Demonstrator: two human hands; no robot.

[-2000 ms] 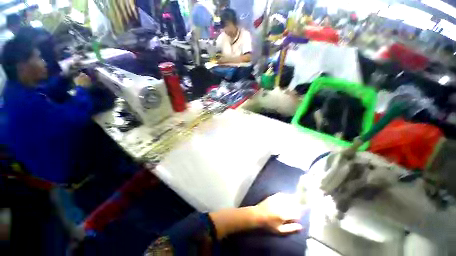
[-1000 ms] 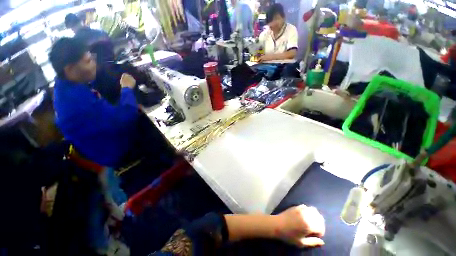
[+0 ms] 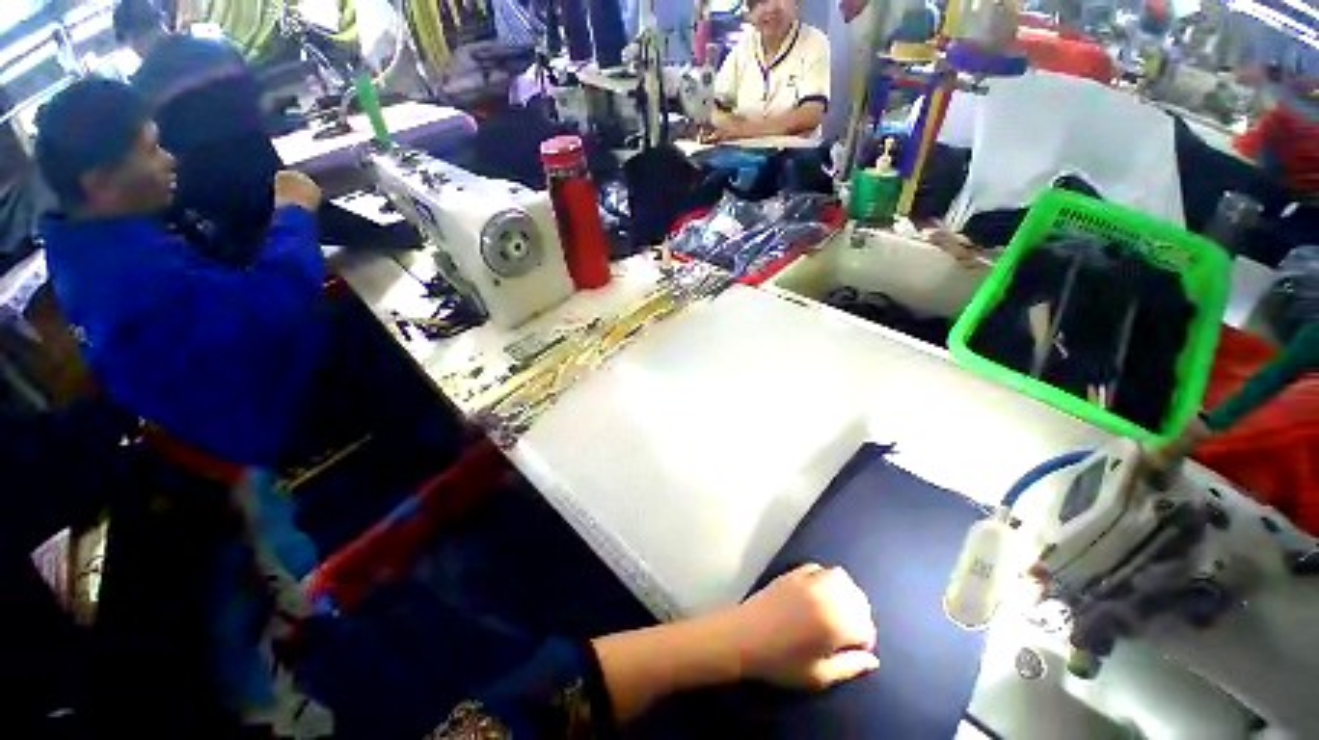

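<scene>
A dark navy garment panel [image 3: 914, 532] lies on the white machine table and runs toward the sewing machine at the right. My left hand [image 3: 813, 627] rests on the panel with its fingers curled in. Whether it pinches the cloth is hidden. The off-white machine head [image 3: 1208, 557] stands right of the hand. The white machine lamp [image 3: 978, 573] hangs at the panel's right edge, on a blue cable. The needle area is not clear to see. My right hand is not in view.
A green basket [image 3: 966, 336] with dark pieces stands behind the machine. Gold and silver strips [image 3: 586, 354] lie along the table's left part, near a red cylinder [image 3: 576, 217] and a neighbouring machine [image 3: 485, 239]. A person in blue [image 3: 188, 318] sits left, another behind.
The head view has swung, and more of the machine head shows than two seconds ago. My left hand stays on the panel. The person behind has raised their face.
</scene>
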